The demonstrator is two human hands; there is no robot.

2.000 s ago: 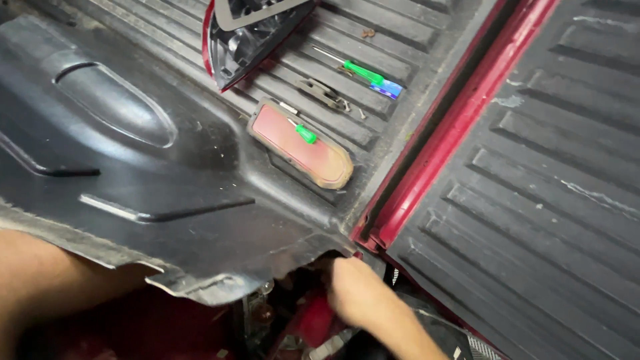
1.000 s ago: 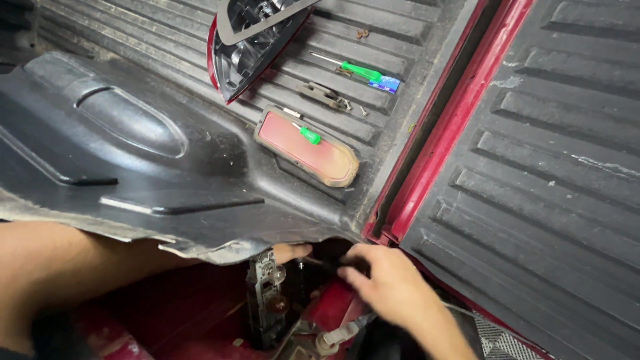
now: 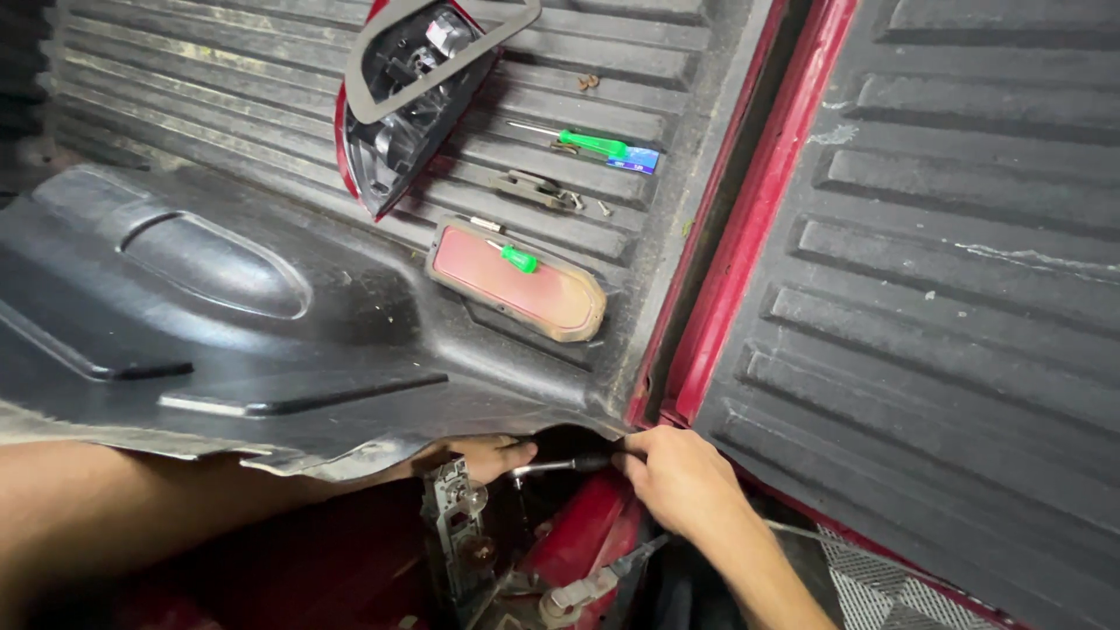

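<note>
My right hand [image 3: 678,472] is closed around the dark handle of a ratchet wrench [image 3: 560,466] at the corner of the red truck body. The wrench's metal shaft points left, and its head lies over the dark opening. My left hand [image 3: 490,457] reaches in under the torn edge of the black plastic bed liner [image 3: 289,367], its fingers near the wrench head; whether it grips anything cannot be told. Just below it hangs a bulb holder board [image 3: 457,525] with clear bulbs. A wiring connector [image 3: 582,591] lies lower, beside the red body panel [image 3: 573,534].
On the ribbed bed lie a tail light housing [image 3: 385,157] with a grey gasket [image 3: 437,79], a green-handled screwdriver [image 3: 591,143], a latch part [image 3: 534,188], screws [image 3: 604,208] and a red lens [image 3: 490,271] bearing a small green screwdriver [image 3: 518,257]. The ribbed tailgate [image 3: 945,289] is at right.
My left hand's fingers, hidden two seconds ago, now show under the liner edge. The wrench's metal shaft and head are now plainly visible between my hands.
</note>
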